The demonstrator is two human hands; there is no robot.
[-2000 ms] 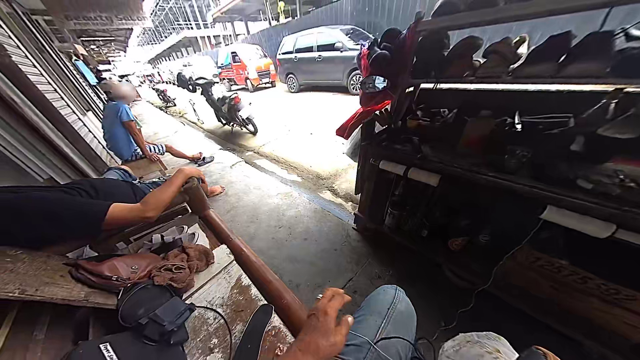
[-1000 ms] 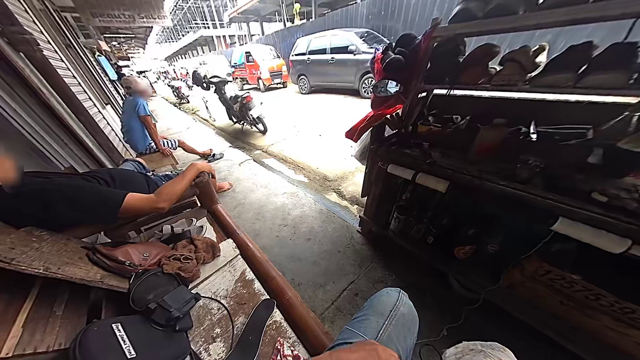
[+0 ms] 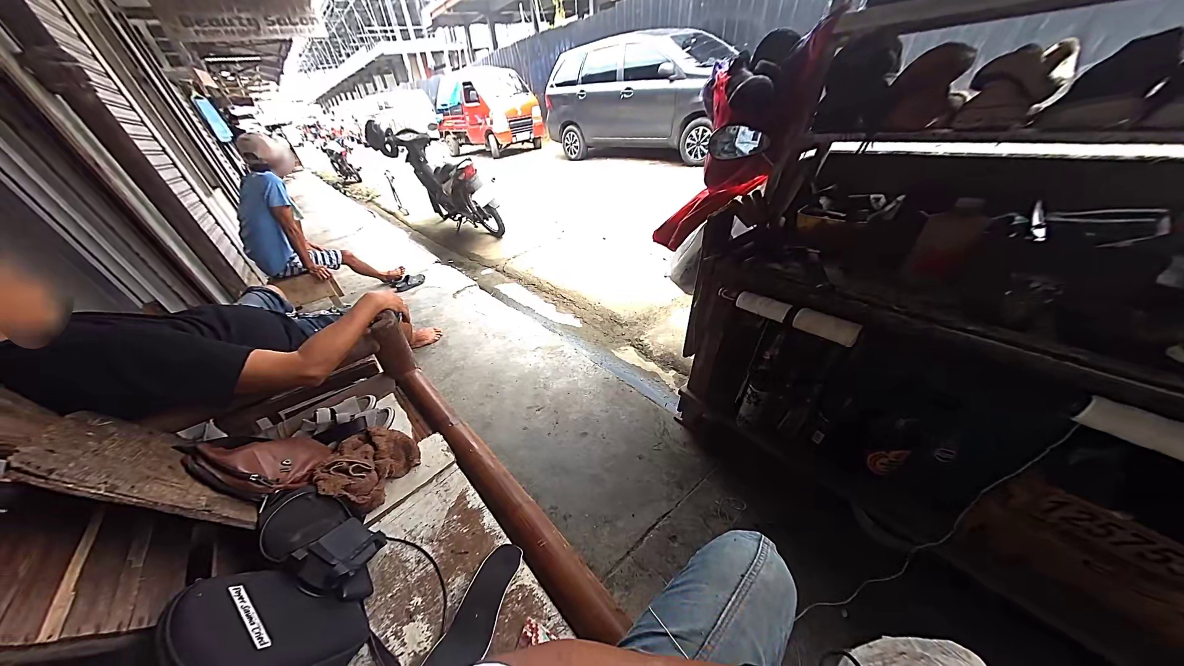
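Only a strip of bare skin of my arm (image 3: 592, 653) shows at the bottom edge; which arm it is, I cannot tell. Neither of my hands can be made out, so what they hold is hidden. Close to that strip lies a black sole-shaped piece (image 3: 479, 606) with a pale edge, on a worn painted board (image 3: 416, 518). A thin pale thread (image 3: 668, 631) crosses my denim-covered knee (image 3: 731, 592). A brown round rail (image 3: 504, 499) slants down to the bottom edge, left of the knee.
Left are a black case (image 3: 268, 620), headphones (image 3: 305, 527) and a brown leather bag (image 3: 259, 462). A person in black (image 3: 176, 356) reclines with a hand on the rail; another person (image 3: 268, 217) sits beyond. A dark shelf rack (image 3: 925, 314) with shoes stands right. Vehicles stand in the street.
The ringed hand seen near my knee two seconds ago has dropped out of sight, leaving only a strip of skin at the bottom edge.
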